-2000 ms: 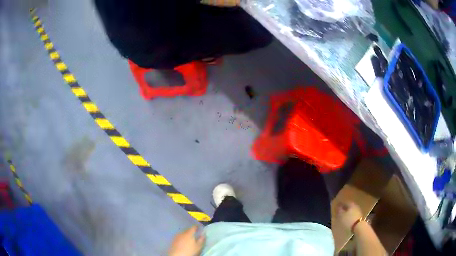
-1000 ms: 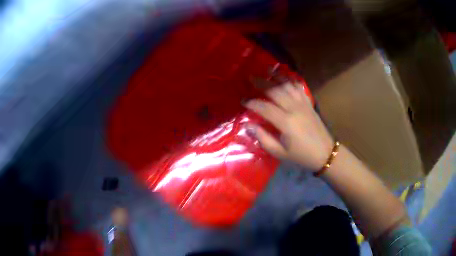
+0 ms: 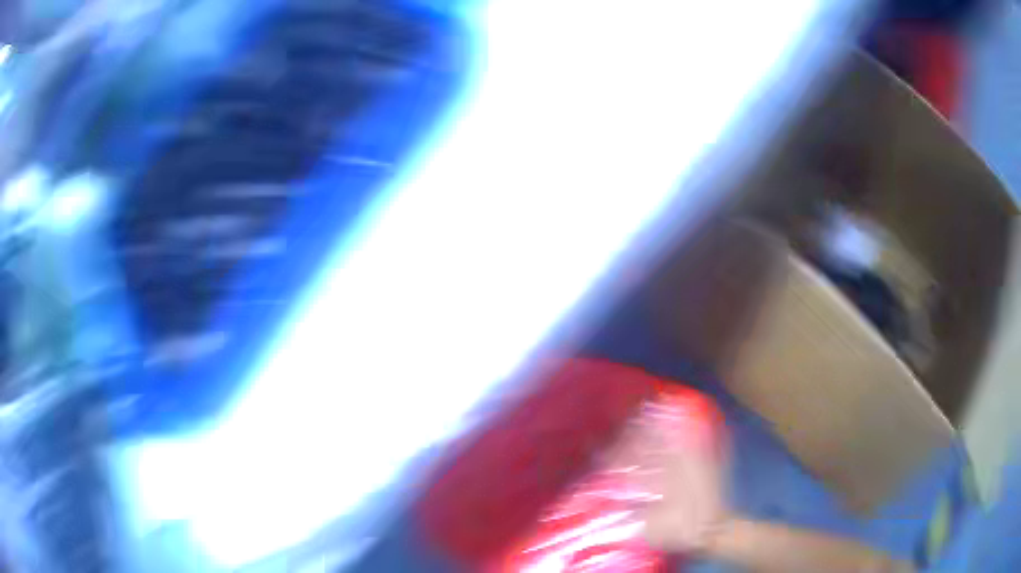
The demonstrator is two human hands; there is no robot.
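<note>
The red stool [image 3: 526,453], glossy and seemingly wrapped in shiny film, is at the bottom centre beside the bench edge. My right hand [image 3: 683,481] is at its right side, with the forearm coming in from the lower right. The hand is badly blurred; it overlaps the stool, but I cannot tell whether the fingers grip it. My left hand is out of the picture.
The white bench top [image 3: 448,280] crosses diagonally, overexposed. A blue bin [image 3: 336,213] with dark parts sits on it at upper left. An open brown cardboard box [image 3: 851,414], with blurred dark and white contents, stands at right. Part of another red object shows at top right.
The view has swung up from the floor and stool to the bench. The stool now shows lower and smaller, with my right hand still at it. The bin has come into view.
</note>
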